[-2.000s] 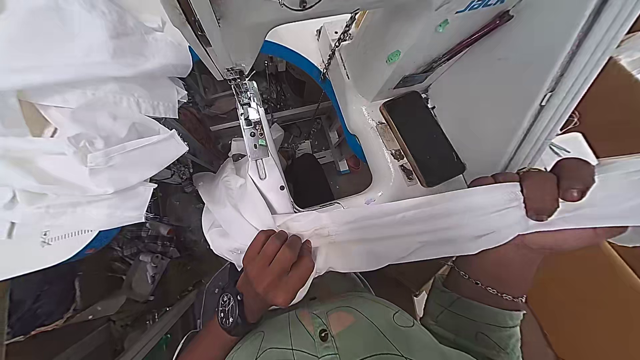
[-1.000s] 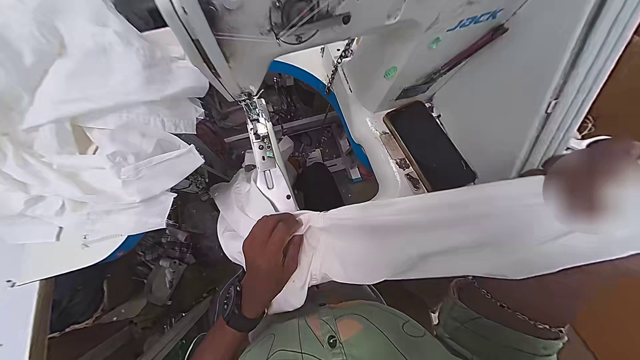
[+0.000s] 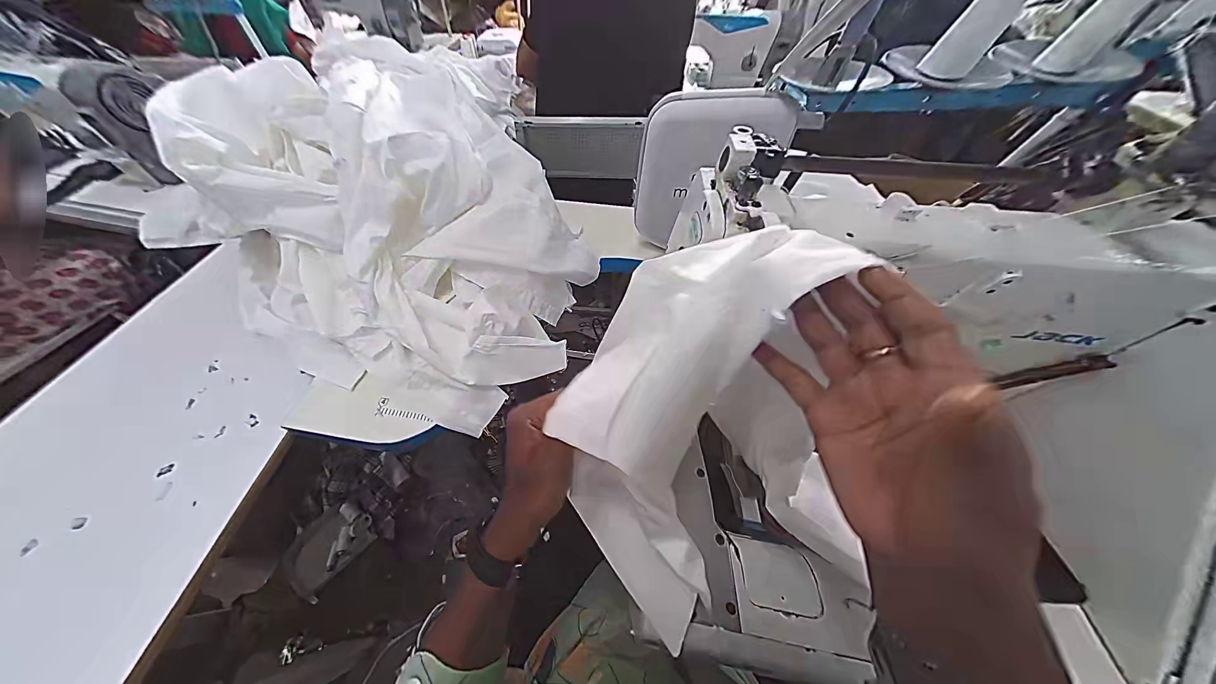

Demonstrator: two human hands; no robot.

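A white cloth piece [image 3: 665,351] hangs folded over in front of a white sewing machine [image 3: 1035,294]. My left hand [image 3: 537,465], with a dark watch strap at the wrist, grips the cloth's left edge. Higher up on the right, my right hand [image 3: 902,408] has its palm in view and fingers spread, the fingertips touching the underside of the cloth's upper edge; whether they pinch it cannot be told. The machine's needle area is partly hidden behind the cloth.
A large heap of white fabric [image 3: 408,209] lies on the left, over a white table [image 3: 123,456] dotted with scraps. Thread cones [image 3: 974,38] stand on a rack at the back right. Dark cloth scraps [image 3: 361,503] lie below, between table and machine.
The cloth was stretched out sideways between both hands and is now raised and folded over. My right hand has moved inward from the far right. The view has tilted up strongly.
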